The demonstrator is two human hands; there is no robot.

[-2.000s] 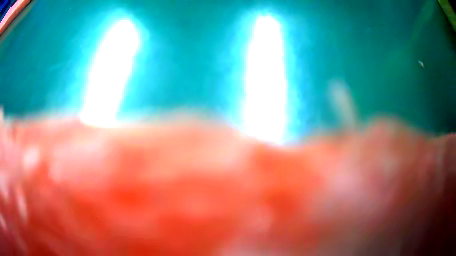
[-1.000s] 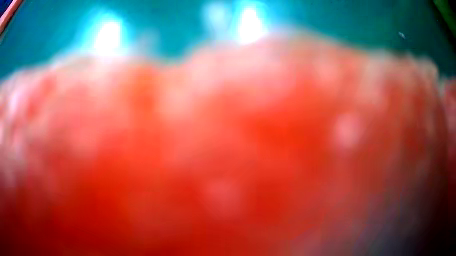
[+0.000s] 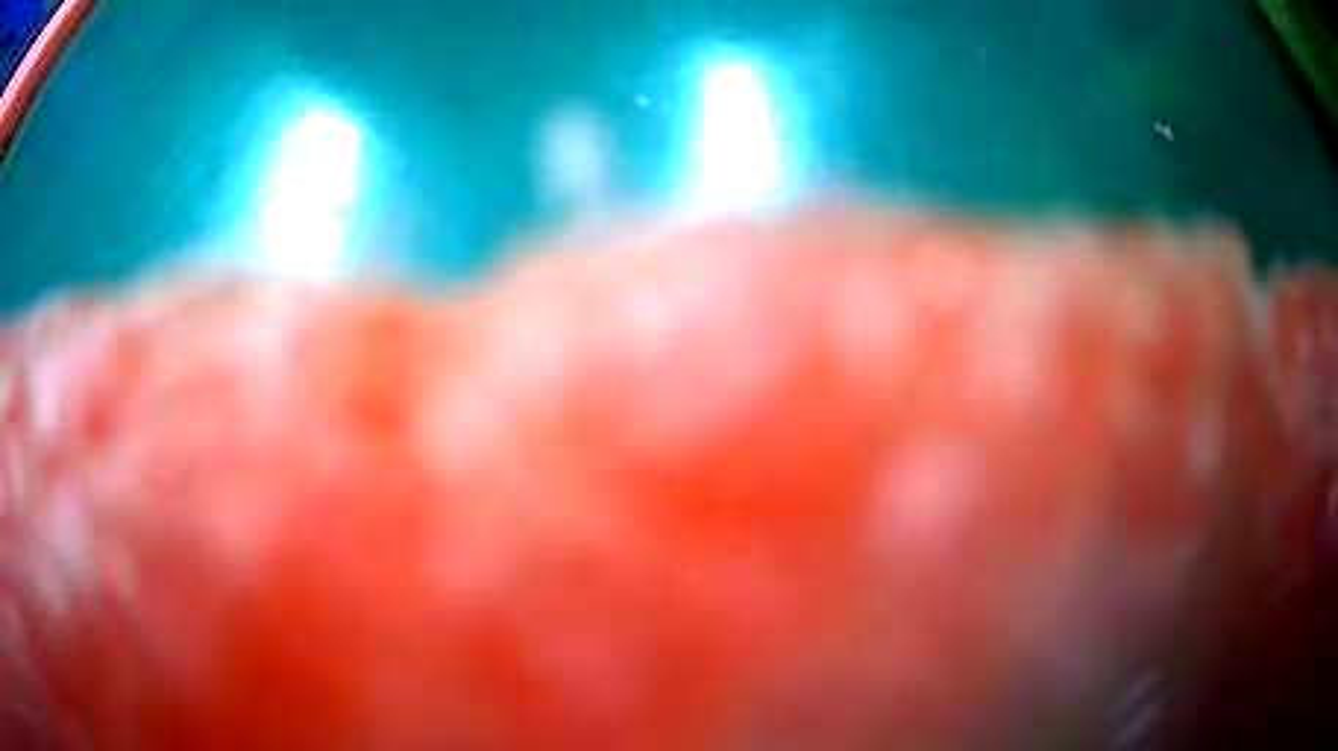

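A blurred orange-red mass with pale pink, shiny streaks (image 3: 704, 484) fills the lower part of the view, very close to the camera. It could be orange-red foam under clear film or bag, but it is too blurred to tell. Its uneven upper edge crosses the view, with a dip left of the middle. Neither my left hand nor my right hand can be made out. Anything behind or below the mass is hidden.
Beyond the mass lies a glossy green surface (image 3: 939, 118) with two bright light reflections. A small pale speck (image 3: 1164, 132) lies on it at the right. A pinkish edge strip (image 3: 41, 74) with blue beyond it shows at the top left corner.
The orange-red mass rose higher in the view, covering more green surface, then sank a little. Its upper edge has changed shape, and the light reflections show shorter than at first.
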